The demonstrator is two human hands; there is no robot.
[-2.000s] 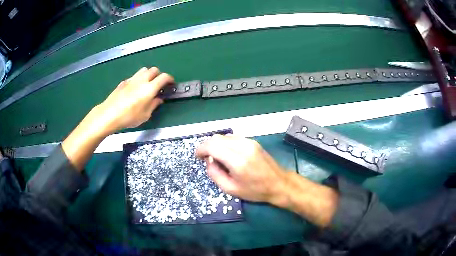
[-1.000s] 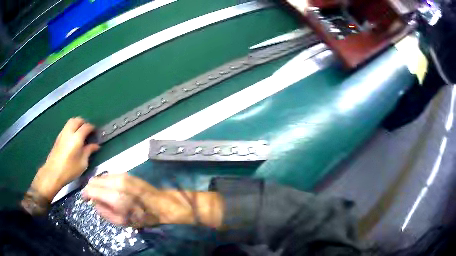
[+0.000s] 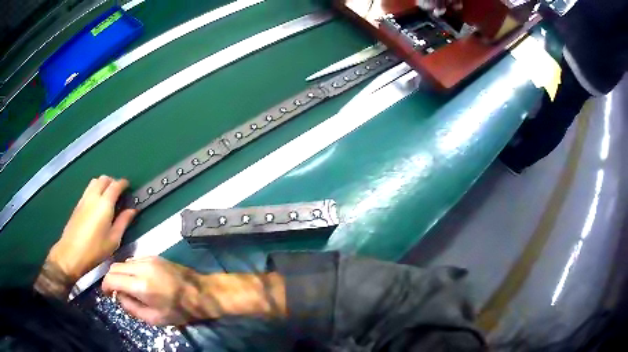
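Observation:
My left hand [image 3: 93,223] holds the near-left end of a grey-brown fixture strip [image 3: 180,172] on the green belt, thumb and fingers around it. The strip lies end to end with other strips [image 3: 275,117], their seats holding small pale parts. My right hand [image 3: 155,289] is over the black parts tray's heap of small shiny metal parts [image 3: 148,335], with thumb and fingertips pinched together around a small pale piece. A thick grey stack of fixtures [image 3: 260,221] lies right of my right hand on the worktop.
Silver guide rails [image 3: 172,65] line the green belt [image 3: 186,110]. A blue bin [image 3: 89,55] is at the far left. A red-brown machine base [image 3: 451,65] stands at the line's right end beside a thin silver pointed plate [image 3: 344,63]. A person in dark clothes [image 3: 551,110] is at the right.
The view has swung right, bringing in the machine, the person and the blue bin; the tray now shows only partly. My left hand remains on the strip, my right hand at the tray.

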